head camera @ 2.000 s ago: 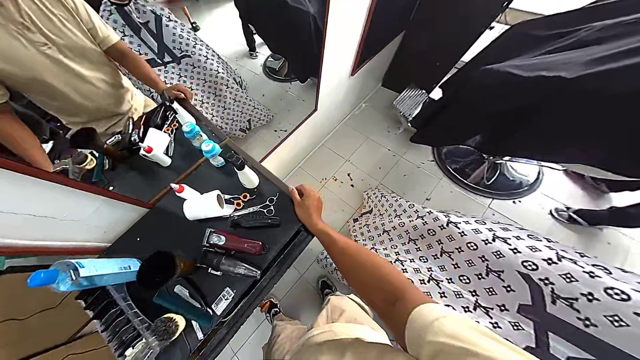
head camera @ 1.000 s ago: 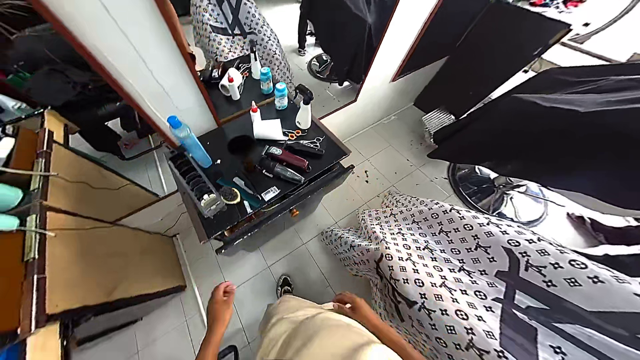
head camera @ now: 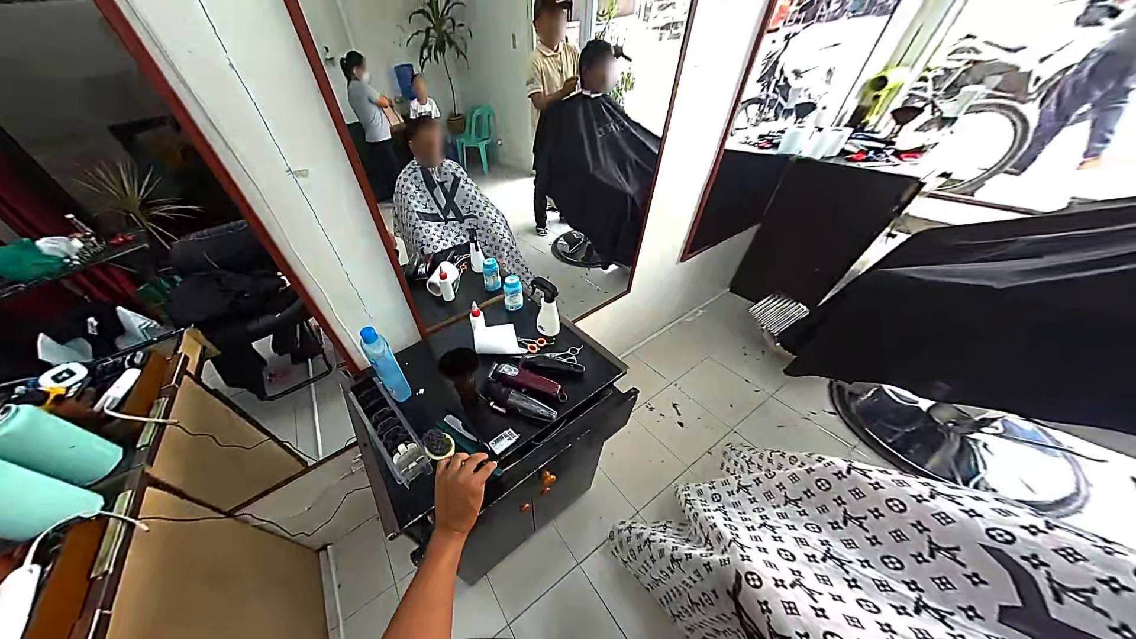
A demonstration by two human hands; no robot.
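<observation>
My left hand is at the front edge of the black cabinet top, its fingers by a round brush and a dark green item; whether it grips either I cannot tell. My right hand is out of the picture. A tray of clipper guards lies left of the brush. Behind stand a dark bristled brush and a blue bottle. To the right lie a black clipper, a red clipper, a black comb, scissors and orange-handled scissors.
A white spray bottle, a blue-white container and a red-tipped bottle stand by the mirror. At right are a patterned cape and a black cape. Mint rolls sit on a cabinet at left. Cut hair lies on the floor tiles.
My left hand has moved from above the floor up to the cabinet's front edge. My right hand, low in the picture a second ago, has left the view. The view has tilted up.
</observation>
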